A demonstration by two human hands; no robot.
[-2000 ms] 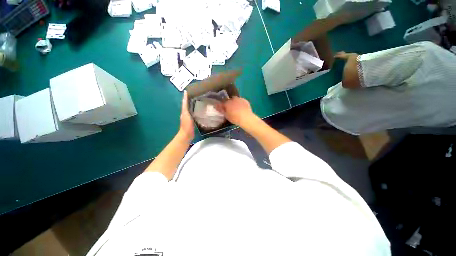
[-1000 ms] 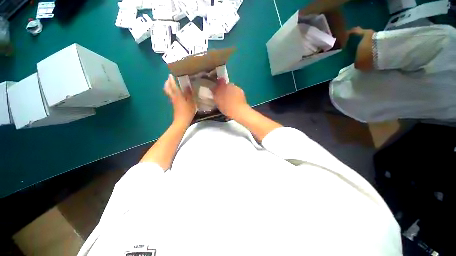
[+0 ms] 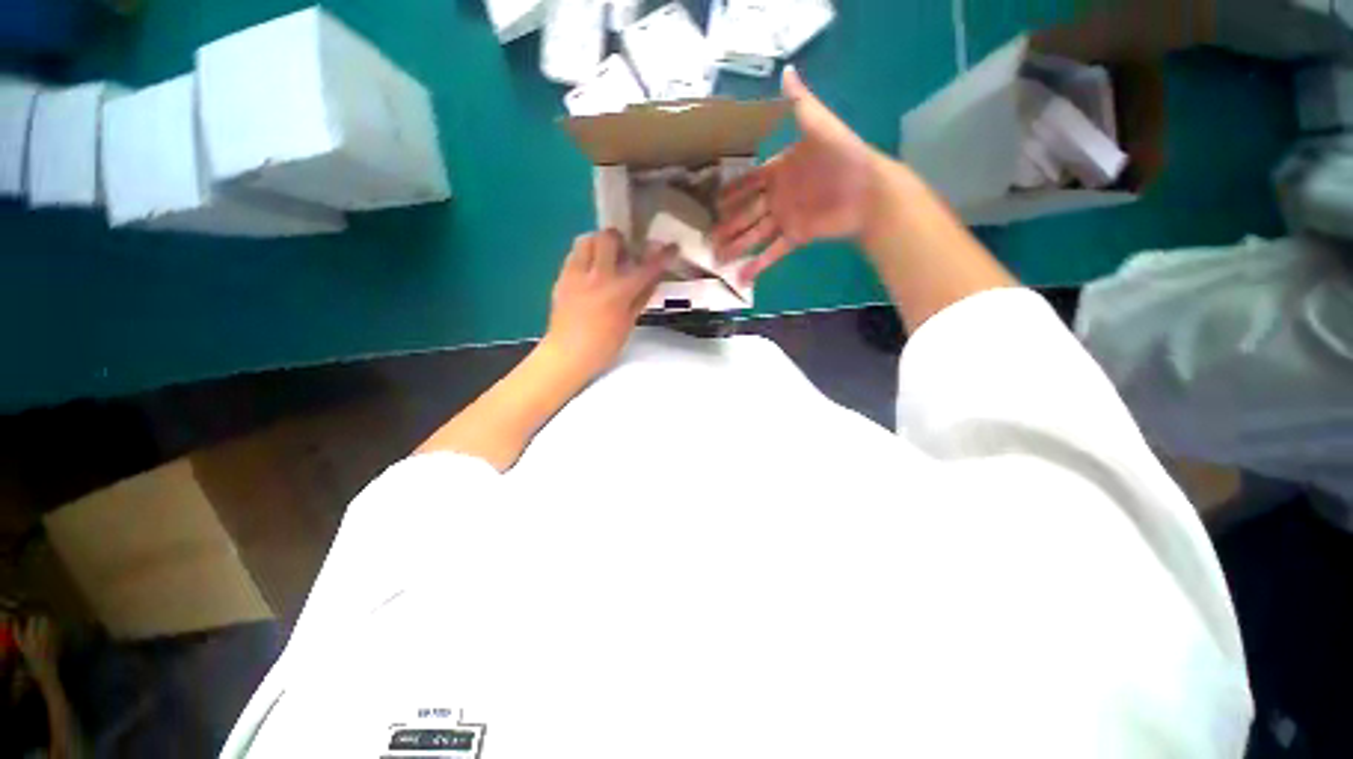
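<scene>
An open white carton (image 3: 610,197) stands at the bench's near edge, its brown-sided lid (image 3: 675,134) raised at the far side. Pale bagged contents (image 3: 678,208) and a small white block or strip show inside. My left hand (image 3: 598,292) is at the carton's near left side, fingers over the rim; its exact grip is unclear. My right hand (image 3: 801,186) is spread open at the carton's right side, thumb up near the lid's corner, fingertips over the mouth, and holds nothing.
Closed white cartons (image 3: 297,111) stand at left, one on top of others. Small white printed pieces (image 3: 668,52) lie beyond the carton. Another open carton (image 3: 965,141) stands at right beside a person's pale sleeve (image 3: 1217,349). A brown cardboard box (image 3: 156,549) is below the bench at left.
My right hand has come out of the carton mouth and opened at its right side. My left hand has moved to the near left rim. The view has shifted.
</scene>
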